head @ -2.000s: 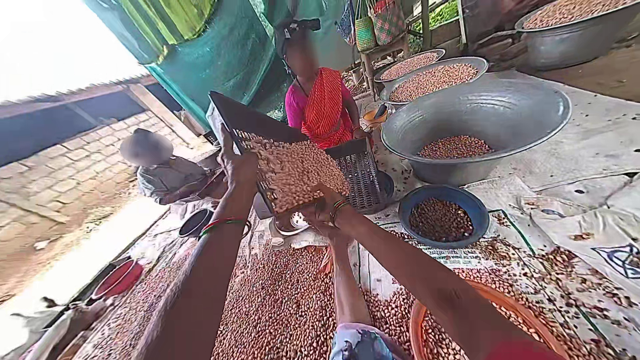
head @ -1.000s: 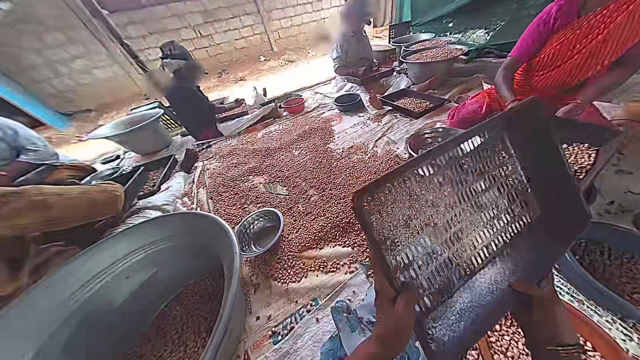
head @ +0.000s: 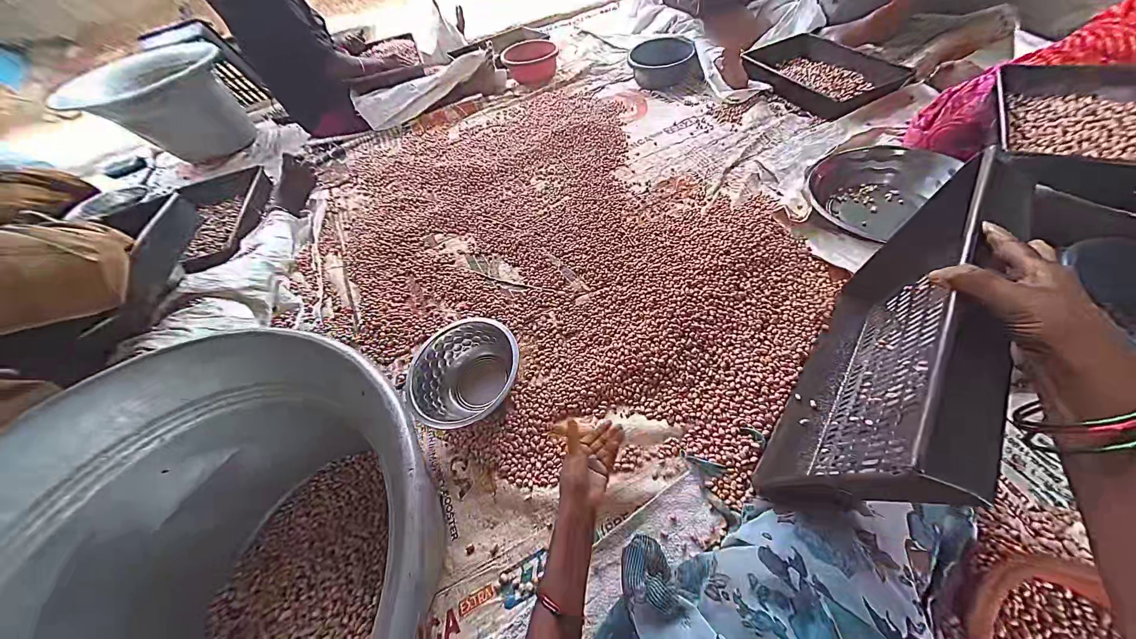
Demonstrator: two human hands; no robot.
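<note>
My right hand [head: 1034, 293] grips the near rim of a dark slatted tray [head: 874, 382], which is tilted at the right over my patterned cloth. Only a few pale nuts or seeds lie in the tray. Down at the near edge of a wide heap of reddish-brown nuts or seeds [head: 674, 302], my left hand [head: 590, 457] has its fingers apart and holds nothing. A dimpled steel bowl [head: 463, 373] rests tilted against the heap, up and left of that hand. Printed sacking [head: 497, 532] shows beneath.
A large metal basin [head: 177, 399], partly filled, stands at the near left. Behind the heap are a red bowl [head: 530, 62], a dark blue tub [head: 663, 62] and a black tray [head: 825, 75]. A steel dish [head: 879, 191] sits at right. Seated people surround the heap.
The slatted tray held many pale nuts or seeds two seconds ago and now has few. Both hands were on it earlier; my left hand has let go and moved to the heap. The view has swung left.
</note>
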